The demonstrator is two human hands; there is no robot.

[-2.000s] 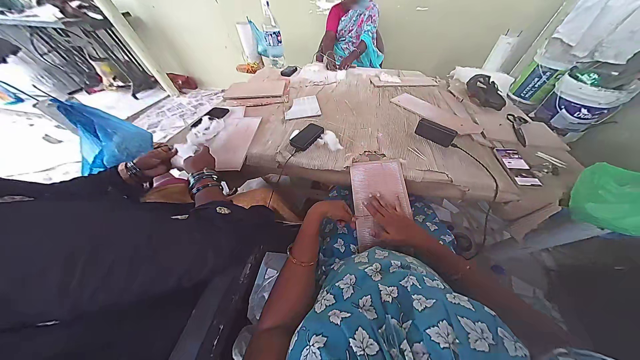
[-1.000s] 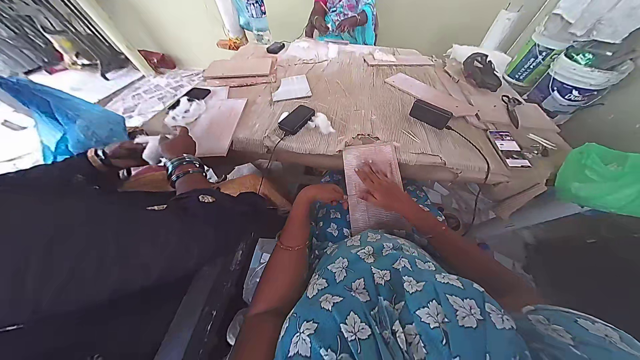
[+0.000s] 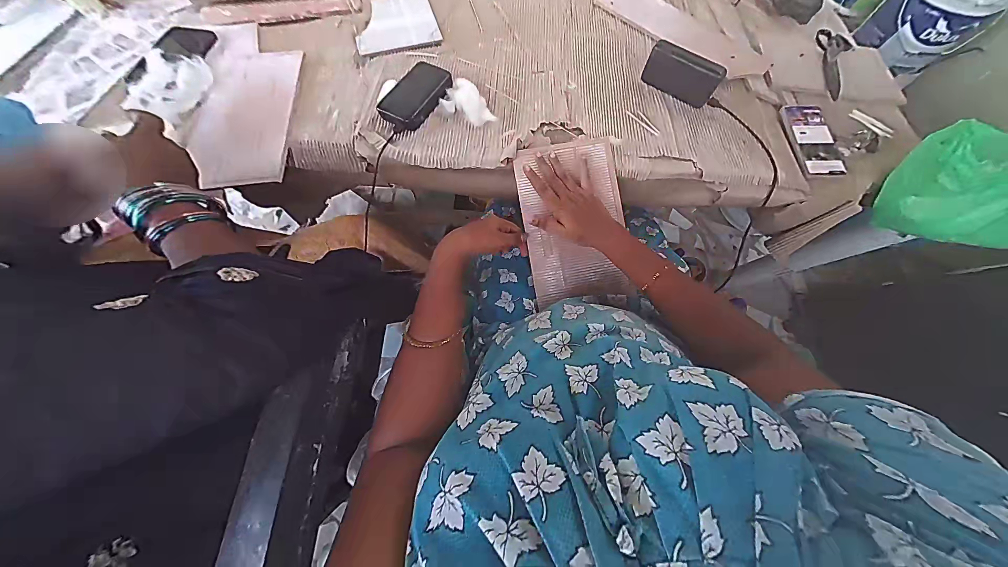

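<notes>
A pale ribbed board point(image 3: 579, 264) lies on my lap, its far end against the edge of the table covered in corrugated cardboard point(image 3: 331, 142). My right hand point(image 3: 571, 206) rests flat on the board with its fingers spread. At the board's left edge is my left hand point(image 3: 484, 239), fingers curled; whether it grips the edge cannot be told. On the table beyond are a black power adapter point(image 3: 415, 94) with a cable, white cotton wool point(image 3: 470, 102) beside it, and a second black adapter point(image 3: 683, 73). Thin pale sticks point(image 3: 644, 123) lie between them.
At left a co-worker's hand with bangles point(image 3: 157, 157) is near a pinkish board point(image 3: 248, 118), more cotton and a dark phone point(image 3: 185, 43). Scissors point(image 3: 831, 63), a printed card or phone point(image 3: 813, 140), a green plastic bag point(image 3: 949, 189) and a Dulux paint bucket point(image 3: 921, 35) are at right.
The view has tilted down and come closer to the table edge. The co-worker's hands at left have moved. My right hand remains on the ribbed board.
</notes>
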